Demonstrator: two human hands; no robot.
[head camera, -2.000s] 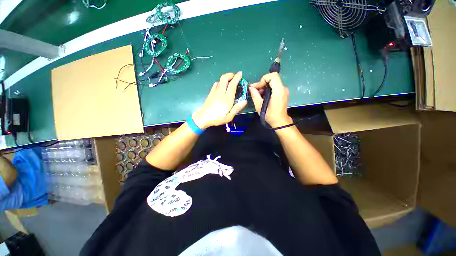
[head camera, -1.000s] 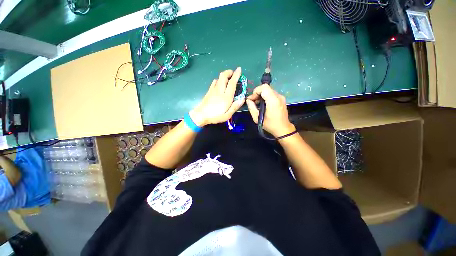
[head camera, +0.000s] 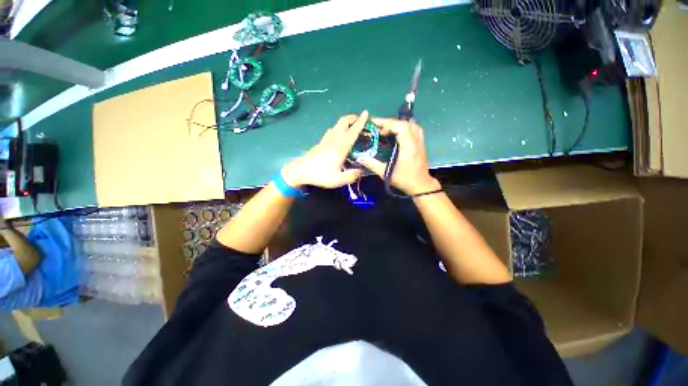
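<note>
My left hand (head camera: 324, 160), with a blue wristband, holds a green ring circuit board (head camera: 367, 142) close to the bench's front edge. Something dark sits against the ring, partly hidden by the fingers. Thin wires hang below it. My right hand (head camera: 410, 157) touches the ring's other side with its fingers and also holds the soldering iron (head camera: 406, 110), whose tip points away from me over the bench. Several more green rings (head camera: 277, 99) with red, black and white wires lie on the bench to the left.
A cardboard sheet (head camera: 157, 142) lies left with thin wires on its edge. A fume fan (head camera: 520, 24) and a dark box with a red light (head camera: 587, 69) stand right. Open cartons (head camera: 577, 268) are below the bench. A person's blue sleeve (head camera: 49, 260) shows far left.
The ring has turned and shows its open face more. My right fingers have moved onto its side. The iron's tip still points away over the bench.
</note>
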